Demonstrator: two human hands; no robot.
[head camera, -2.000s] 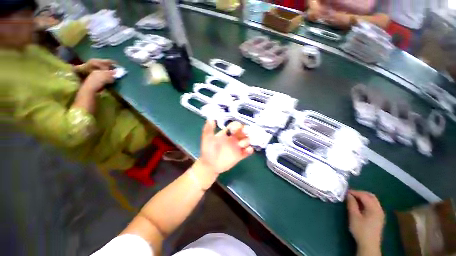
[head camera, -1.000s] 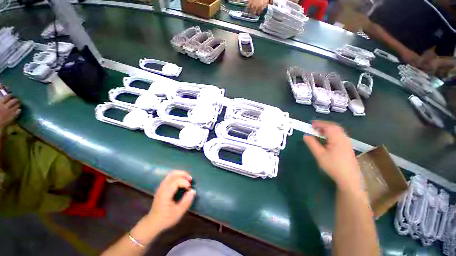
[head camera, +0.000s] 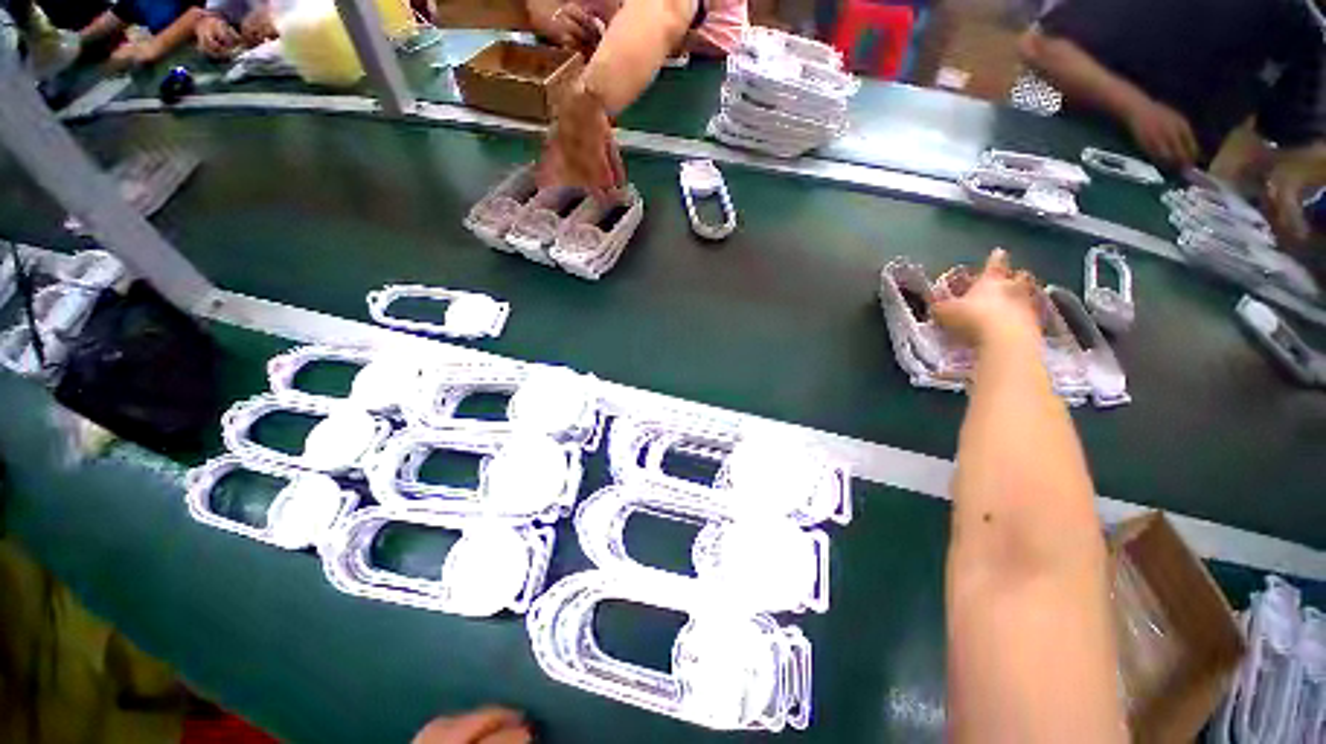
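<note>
My right hand (head camera: 992, 301) reaches across the pale strip and lies over a group of greyish-white housings (head camera: 1069, 356) on the dark belt. Its fingers cover part of them; whether they grip one cannot be told. My left hand (head camera: 477, 727) is cut off by the bottom edge, only a small part showing; what its fingers do is hidden. Stacked white housings (head camera: 669, 640) lie in overlapping rows on the green bench between my hands. A single housing (head camera: 436, 310) lies at the strip behind the rows.
An open carton (head camera: 1171, 625) with clear liner stands right of my forearm, supply housings (head camera: 1280, 676) beside it. A black bag (head camera: 138, 356) sits at left by a metal post (head camera: 102, 182). Across the belt, another person's hand (head camera: 582, 146) is on passing housings (head camera: 557, 221).
My right hand has moved forward from above the bench to the housings on the belt. My left hand has dropped to the bottom edge. Another person's arm has reached onto the belt.
</note>
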